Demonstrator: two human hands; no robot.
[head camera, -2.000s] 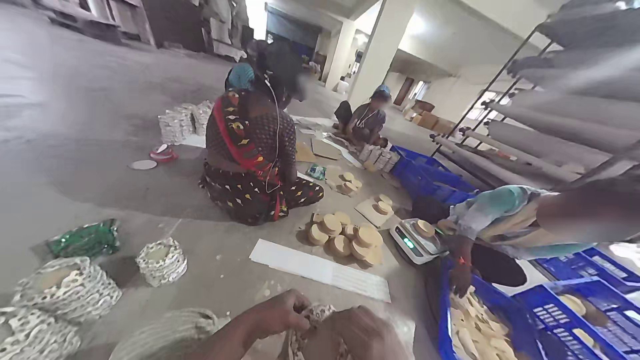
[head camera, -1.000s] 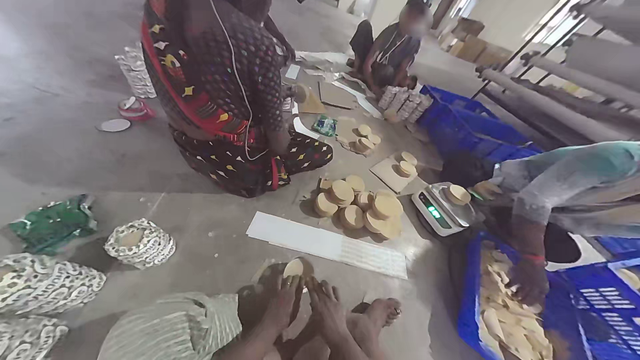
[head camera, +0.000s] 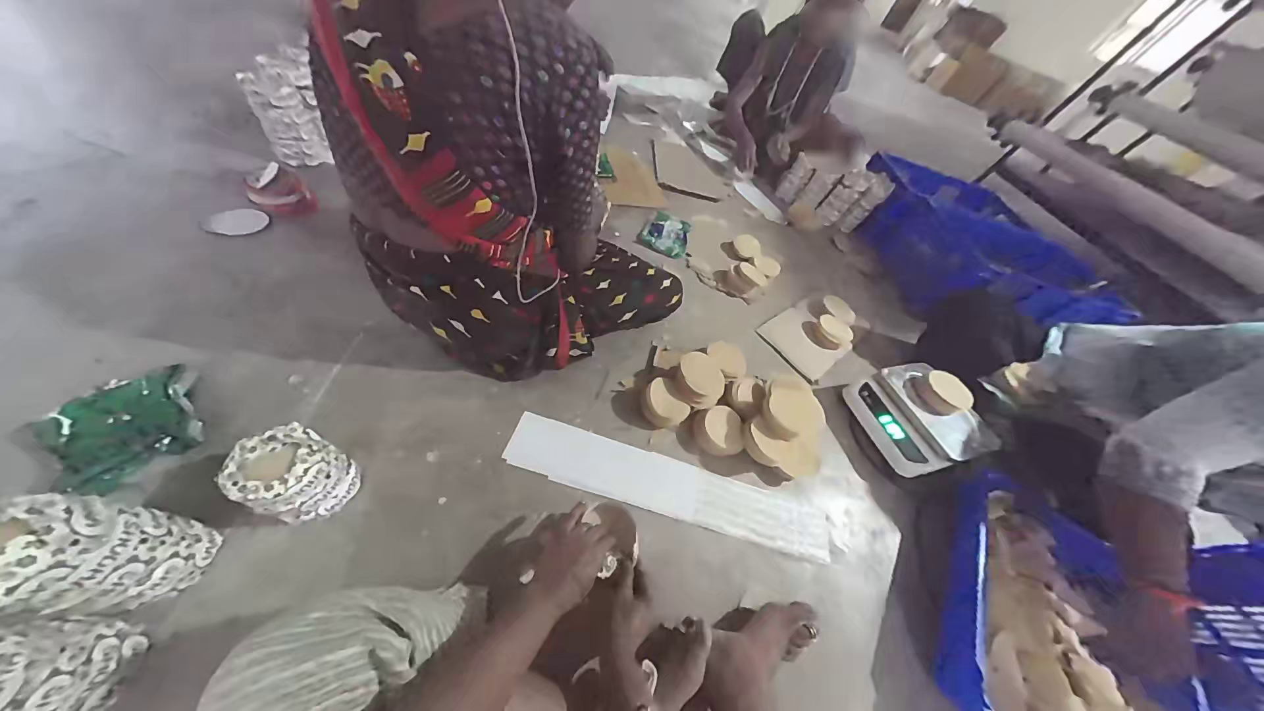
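Observation:
Close to my crossed legs, my left hand (head camera: 575, 558) grips a small round brown piece (head camera: 617, 528) from its left side, fingers over its top. Against its lower right side is my right hand (head camera: 627, 597), mostly foreshortened, and a bit of white shows between the hands. How far the right fingers close is unclear. Just beyond them lie long white paper strips (head camera: 602, 469), one end printed. Past the strips stands a cluster of round tan discs (head camera: 721, 400) in short stacks. A digital scale (head camera: 918, 420) with a tan disc stack on its pan is farther right.
At right, a co-worker's arm (head camera: 1150, 533) reaches into a blue crate (head camera: 973, 592) of tan pieces. Another person sits ahead; a third works farther back beside wrapped stacks (head camera: 834, 193). Printed wrapped rolls (head camera: 291, 474) and a green plastic packet (head camera: 123, 425) lie at left. A bare foot (head camera: 775, 632) is close right.
The view has shifted down and nearer the floor since the earliest frame. A pale round top showed between my hands a second ago; now my left fingers cover much of it.

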